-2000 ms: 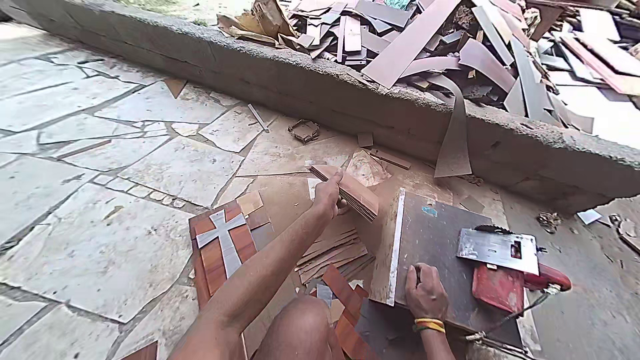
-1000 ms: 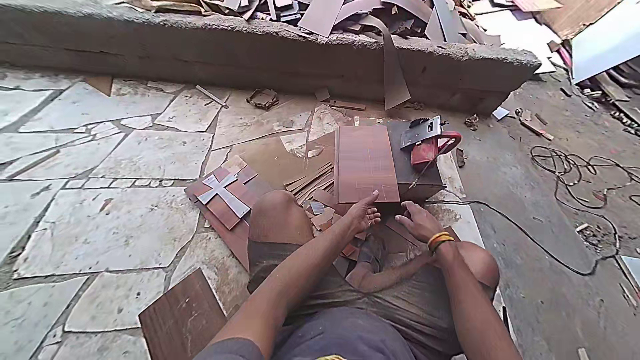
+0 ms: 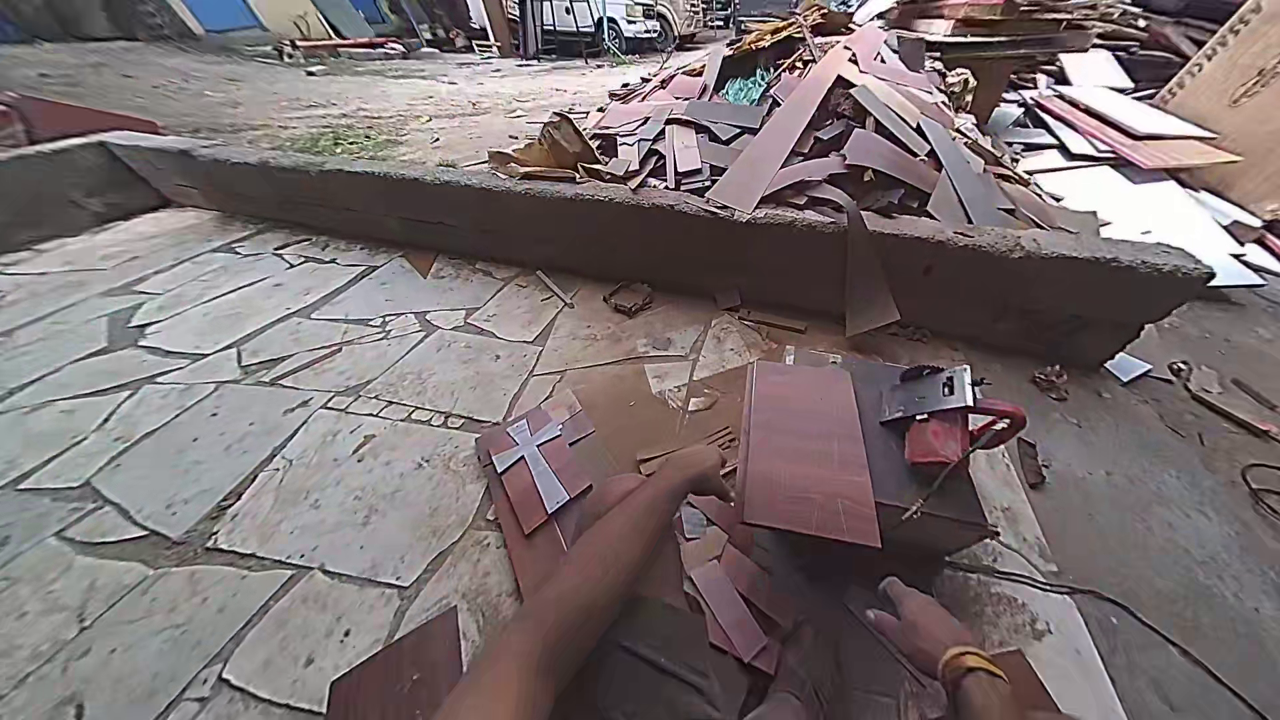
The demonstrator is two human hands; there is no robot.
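Observation:
My left hand [image 3: 700, 470] is at the left edge of a reddish-brown wood-look panel [image 3: 810, 450], beside thin wooden strips [image 3: 690, 452]; its fingers are partly hidden and a grip cannot be made out. The panel lies on a dark box-like block [image 3: 925, 500]. A red power saw with a metal base plate [image 3: 938, 425] rests on the block's right part. My right hand [image 3: 920, 625], with a yellow-orange wristband, is low in front of the block, near a dark thin piece; whether it holds this is unclear. Small reddish offcuts [image 3: 730, 600] lie between my legs.
A pale cross-shaped piece [image 3: 533, 460] lies on reddish boards at the left. Another brown board [image 3: 400, 665] is at the lower left. A low concrete wall [image 3: 600, 230] runs across, with a heap of panel scraps [image 3: 780, 130] behind it. The saw's cable [image 3: 1100, 590] trails right.
The stack of pieces once in my left hand is no longer seen there, and the reddish panel lies on the block. Since one second ago my hands have moved apart, the right one lower. The view has tilted up.

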